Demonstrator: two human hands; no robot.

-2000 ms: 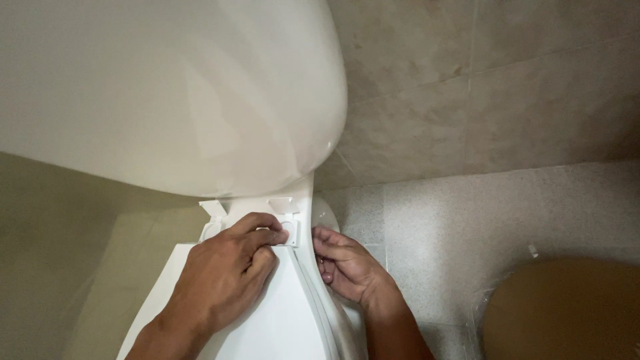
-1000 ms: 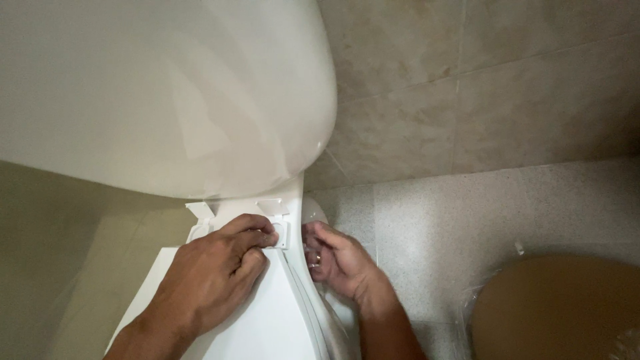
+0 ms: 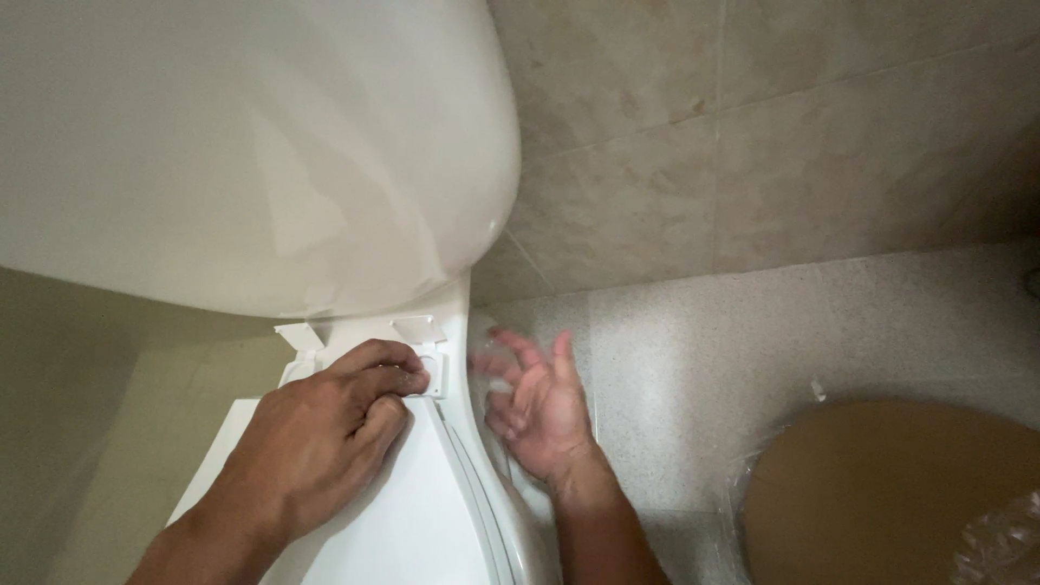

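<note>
My left hand (image 3: 325, 439) rests over the back of a white toilet seat lid (image 3: 390, 504), its fingertips pressing on the right plastic hinge mount (image 3: 435, 375). That mount's cover flap (image 3: 418, 329) stands raised. Farther left, a second hinge mount (image 3: 299, 370) also has its flap (image 3: 301, 335) up. Beside the right side of the toilet bowl's ceramic rim (image 3: 457, 325), my right hand (image 3: 536, 398) is palm up with fingers spread and blurred; nothing shows in it. Whatever lies under the rim is hidden.
A large white ceramic tank (image 3: 325, 146) overhangs the hinge area. A tiled wall (image 3: 617, 162) stands behind and to the right. On the grey floor (image 3: 650, 366) at lower right lies a brown round-edged piece (image 3: 861, 496) with clear plastic wrap (image 3: 1003, 540) around it.
My right hand's fingers, curled close against the side of the bowl before, have spread apart, and the palm has turned upward. My left hand keeps its place on the hinge mount.
</note>
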